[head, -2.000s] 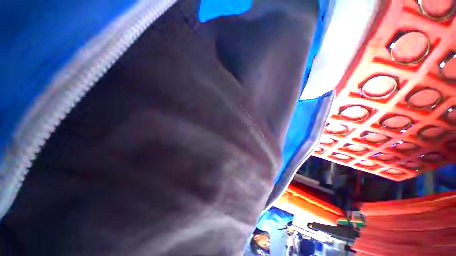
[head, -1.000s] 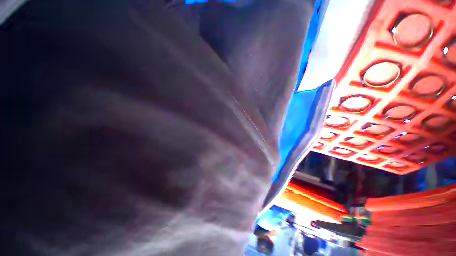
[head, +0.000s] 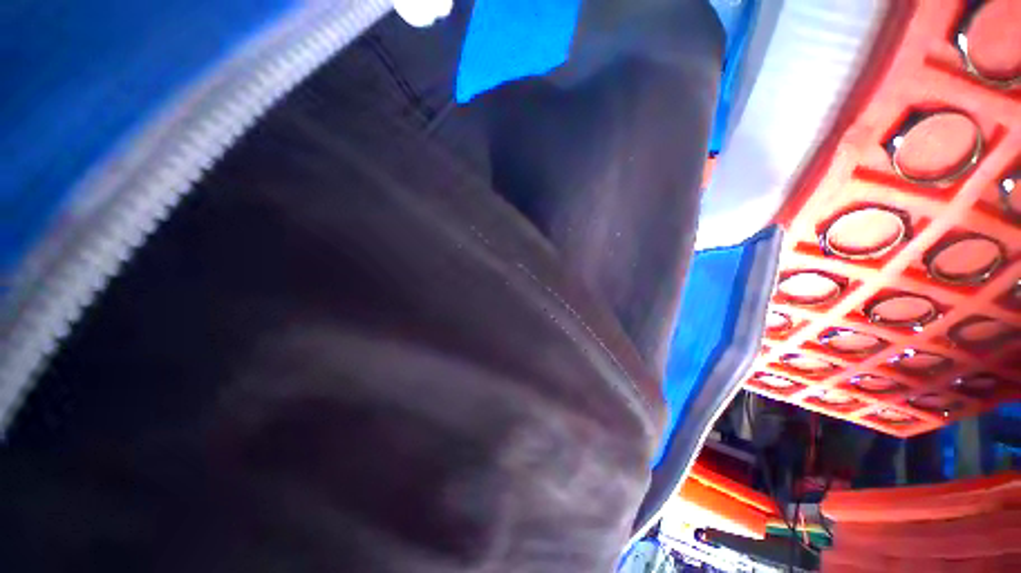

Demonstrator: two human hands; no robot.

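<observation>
Neither my left hand nor my right hand is in the picture. A red plastic tray with a grid of round pockets lies at the right, tilted in view and cut off by the frame edge. Thin bright rings show around its pockets. A white sheet lies along the tray's left edge. Stacked red trays show at the lower right as thin layered edges.
Dark trousers fill the middle. The blue smock with its white zipper crosses the upper left. More blue cloth lies beside the tray. Orange-red items show behind it, low in the picture.
The view has shifted, so the smock and zipper again show large at the upper left, and the tray sits lower and further right in the picture. No hand has appeared.
</observation>
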